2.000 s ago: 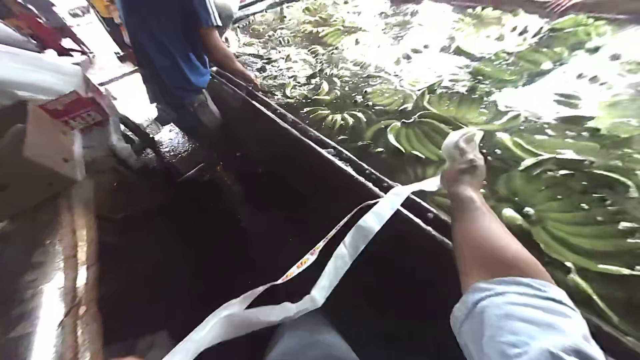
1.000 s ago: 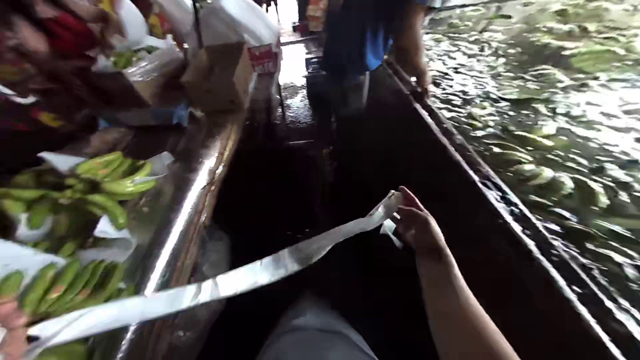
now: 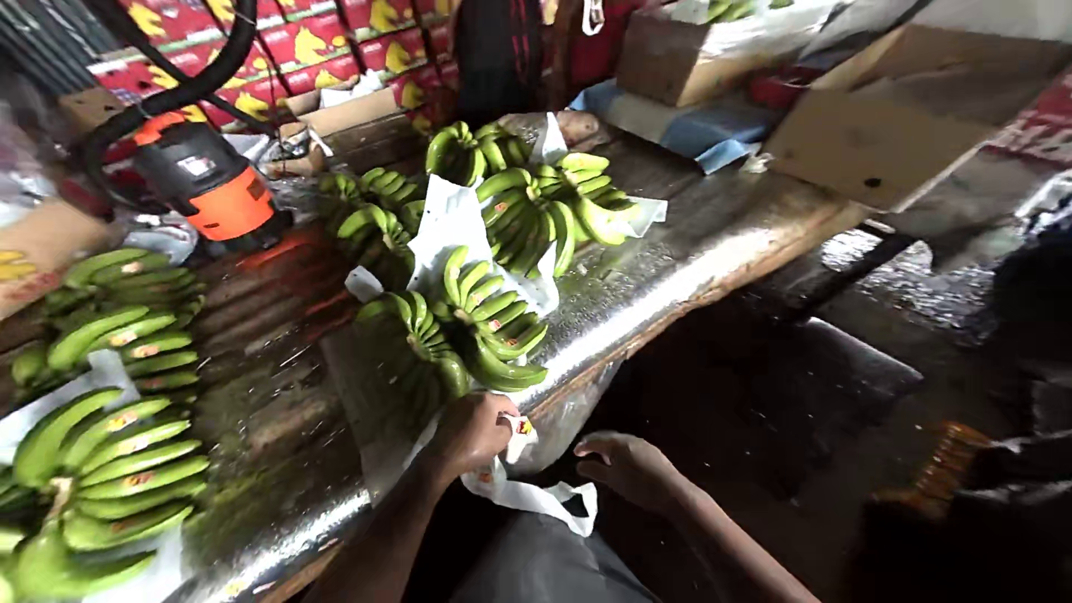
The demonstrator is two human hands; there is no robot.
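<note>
My left hand [image 3: 477,431] is closed on a white strip of stickers [image 3: 523,498] at the table's edge, just below a bunch of green bananas [image 3: 494,318]. From that hand the strip hangs in a loose loop over my lap. My right hand [image 3: 628,465], fingers slightly curled and apart, is to the right of the loop and holds nothing that I can see. Several bananas bear small red and yellow stickers. More green bunches [image 3: 536,209] lie behind on white sheets, and others [image 3: 126,469] are at the left.
The wet wooden table [image 3: 285,402] has a shiny metal-like edge. An orange and black vacuum-like machine [image 3: 205,180] with a black hose stands at the back left. Cardboard boxes [image 3: 888,126] stand at the back right, beside a blue sheet [image 3: 712,126]. Red printed cartons [image 3: 310,42] line the back.
The view has swung left to the table. My right hand, which held the strip's end out to the right, has let go of it, and the stretched strip now hangs slack from my left hand.
</note>
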